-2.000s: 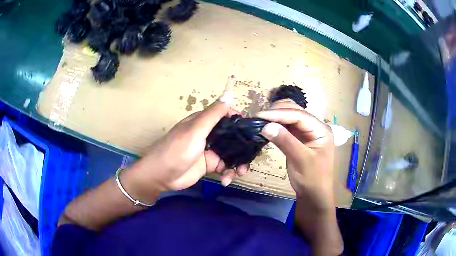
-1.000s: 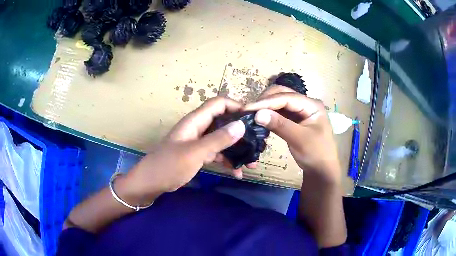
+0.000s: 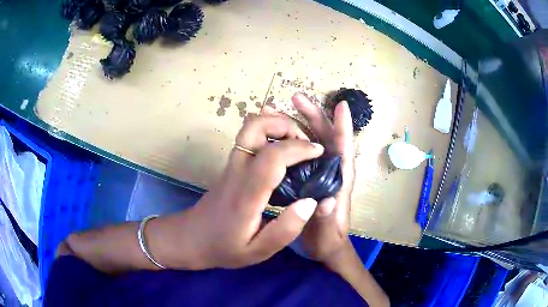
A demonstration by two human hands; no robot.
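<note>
A shiny black ridged round part (image 3: 310,180) is held between both my hands above the near edge of the cardboard mat. My left hand (image 3: 252,186), with a ring and a bracelet, grips it from the left with thumb and fingers. My right hand (image 3: 336,210) is behind and to the right of it, thumb at its lower edge, some fingers pointing up and away. Part of the piece is hidden by my fingers. Another black spiky part (image 3: 354,109) lies on the mat just beyond my right fingertips.
A pile of black spiky parts (image 3: 150,24) lies at the far left. A squat white glue bottle (image 3: 405,154), a blue knife (image 3: 425,195) and a slim white bottle (image 3: 443,111) lie at the right, beside the clear panel (image 3: 499,156). Blue crates (image 3: 66,210) stand below left.
The held part has turned and moved slightly right. My left hand has shifted right and rolled over it. My right hand has dropped lower, uncovering the spiky part and the squat bottle.
</note>
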